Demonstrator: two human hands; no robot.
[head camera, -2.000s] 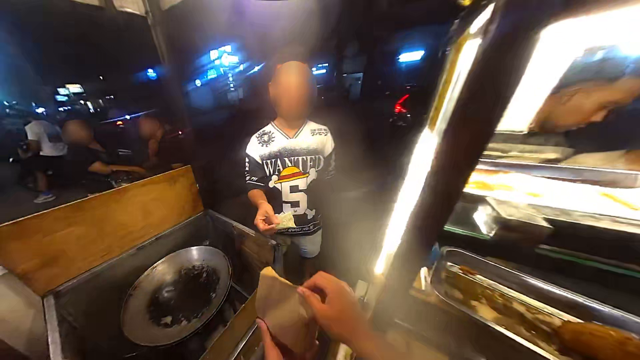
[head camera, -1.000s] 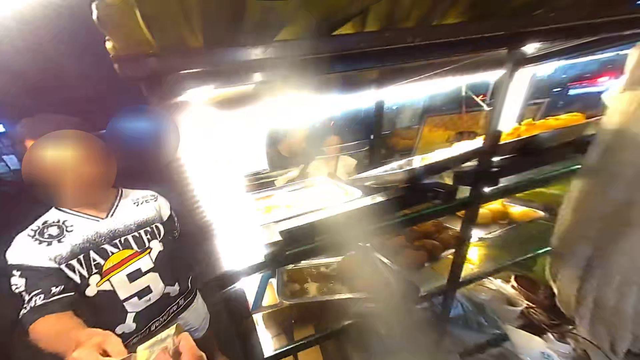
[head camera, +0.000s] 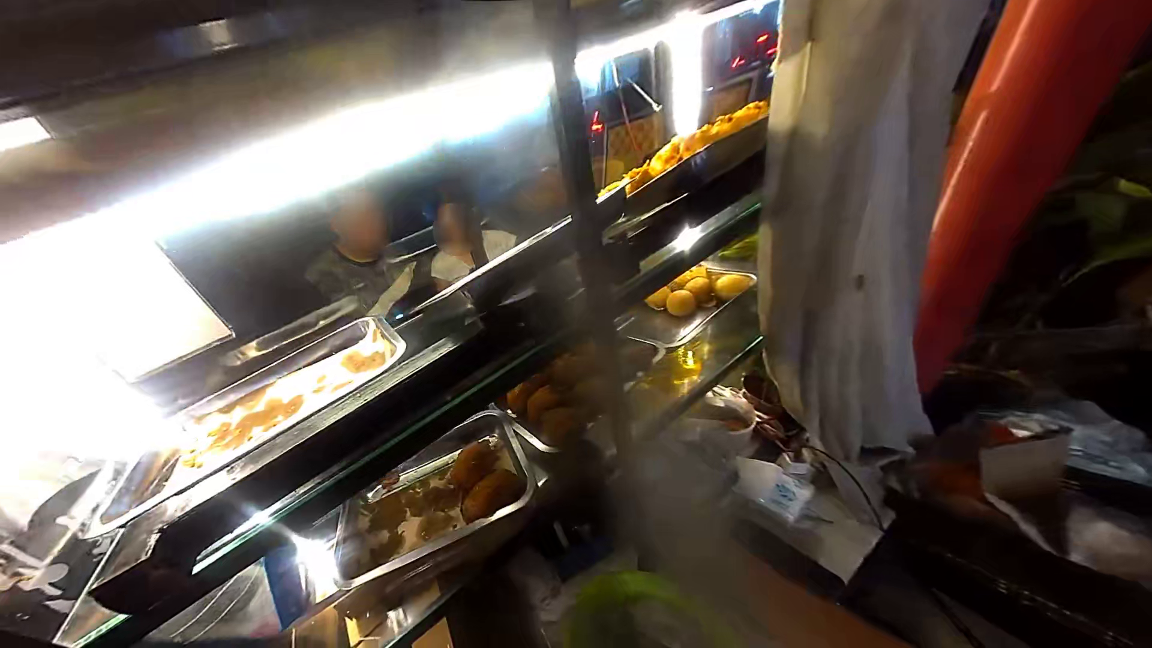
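Neither of my hands can be made out; a blurred brownish shape at the bottom edge may be part of an arm, but I cannot tell. Before me stands a lit glass food case with slanted shelves. Its upper shelf holds a metal tray with scraps of fried food. Lower down, another metal tray holds browned fried pieces. Round yellow balls lie in a tray farther right, and golden fried food is heaped above them. A blurred green thing shows at the bottom.
A dark upright post crosses the case. To the right hang a pale cloth and a slanted red-orange tube or pole. Paper and a small white packet lie below, beside thin cables. People are visible behind the glass.
The view has swung far to the right, onto the food case. Two seconds ago my hands held a paper bag in front of a person holding a banknote; hands and bag are out of sight now.
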